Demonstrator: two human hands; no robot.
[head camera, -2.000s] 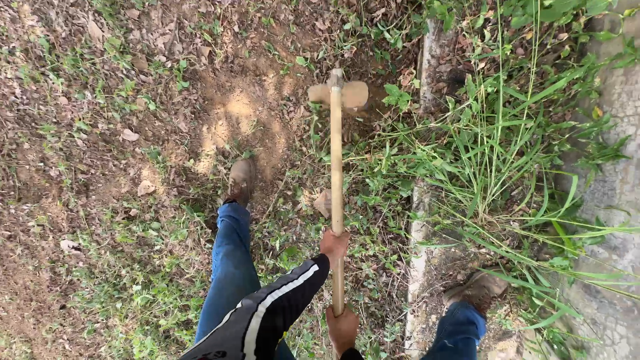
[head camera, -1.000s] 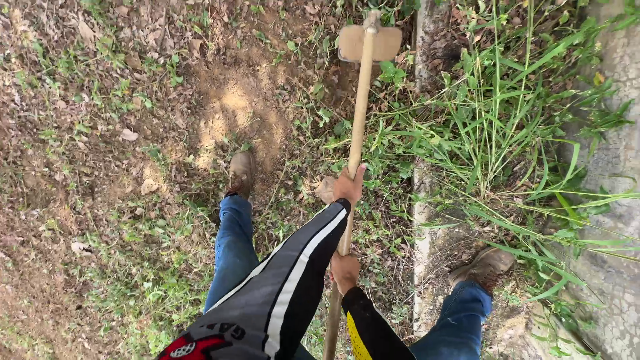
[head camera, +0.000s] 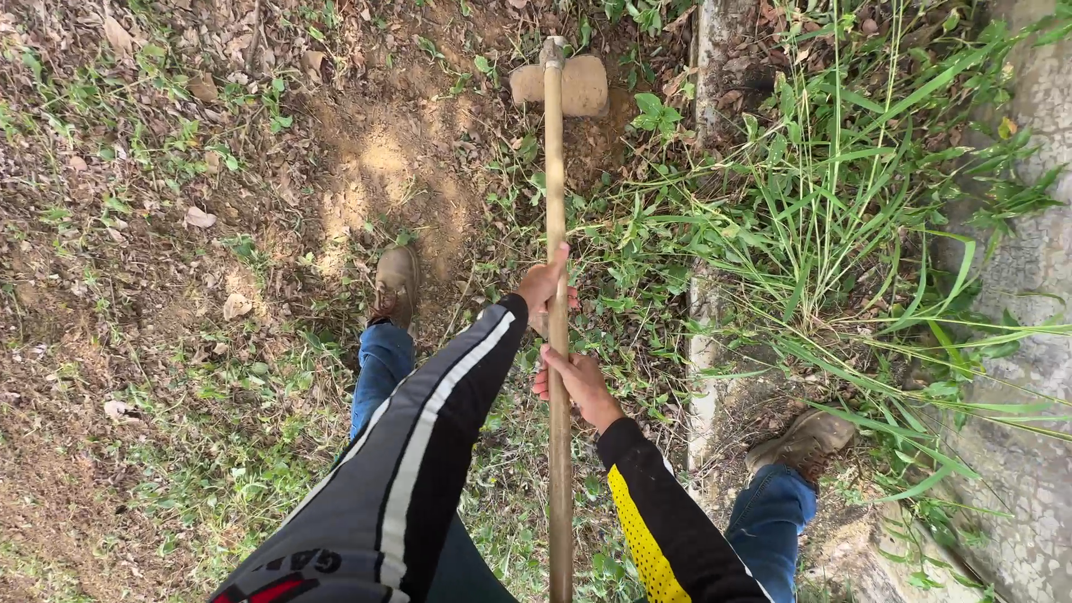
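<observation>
A hoe (head camera: 555, 180) with a long wooden handle lies lengthwise through the middle of the head view. Its dirt-coated metal blade (head camera: 584, 86) is at the top, over or on bare soil; contact cannot be told. My left hand (head camera: 546, 289) grips the handle around its middle, thumb along the wood. Just below, my right hand (head camera: 578, 383) is wrapped around the same handle from the right side. The handle runs on down past the bottom edge of the view.
Leaf litter and small weeds cover the ground (head camera: 167, 293) at left. A narrow concrete edge (head camera: 702, 368) runs beside tall grass (head camera: 825, 276). A cracked concrete surface (head camera: 1030, 276) lies at far right. My boots (head camera: 396, 285) stand apart, one on each side of the handle.
The hoe head has swung right and up, then come back left, with the handle again nearly straight up the view. Both hands stay on the handle.
</observation>
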